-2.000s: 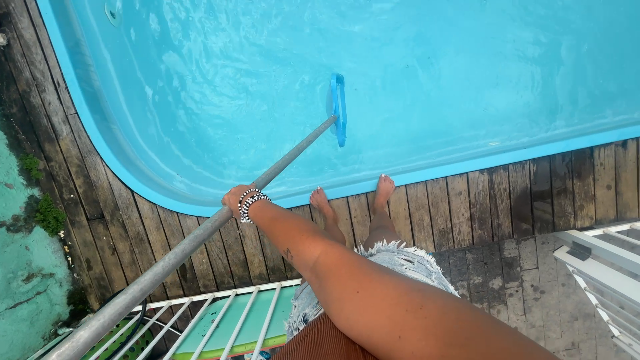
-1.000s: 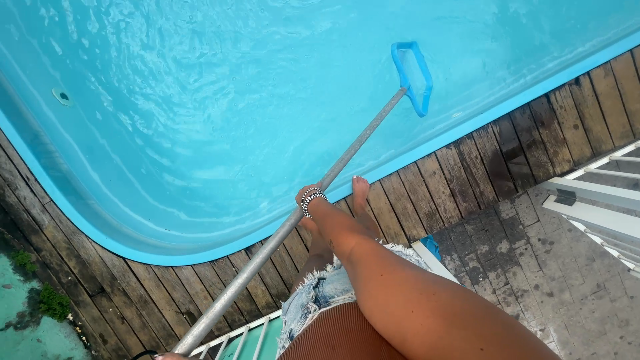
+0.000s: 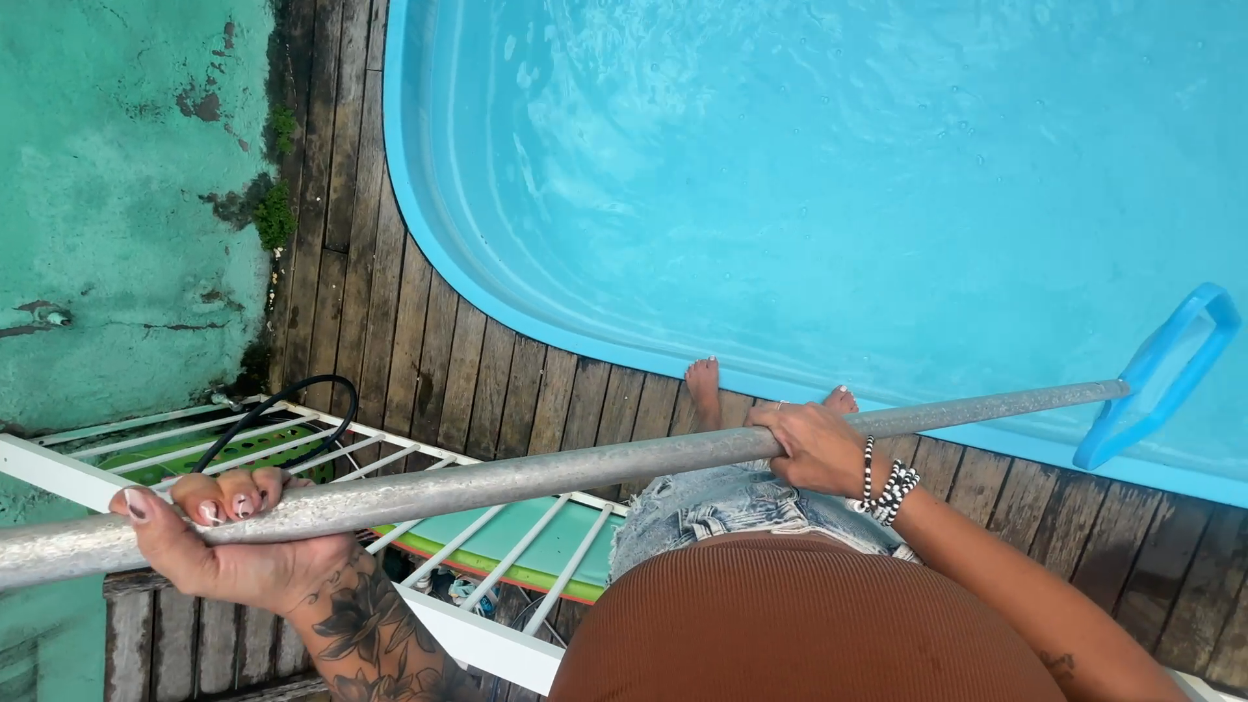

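A long grey metal pole (image 3: 604, 466) crosses my body from the left edge to a blue-framed pool skimmer net (image 3: 1160, 375) at its right end. My left hand (image 3: 234, 536) is closed around the pole near its left part, palm up, with the fingers curled over it. Farther right, my right hand (image 3: 814, 444), with beaded bracelets at the wrist, grips the pole from above in front of my denim shorts. The net's frame hangs over the pool's right-hand edge and appears tilted; whether it touches the water I cannot tell.
The light-blue pool (image 3: 829, 195) curves ahead of my bare feet, which stand on the wooden deck (image 3: 478, 380) by its rim. White metal railings (image 3: 487, 634), a black hose (image 3: 346, 390) and a green board (image 3: 526, 546) lie left. A worn green wall (image 3: 127, 195) borders the deck.
The net has moved from over the water to the pool's edge at right, and the pole lies flatter across my body. My left hand has come fully into view. The view has shifted left.
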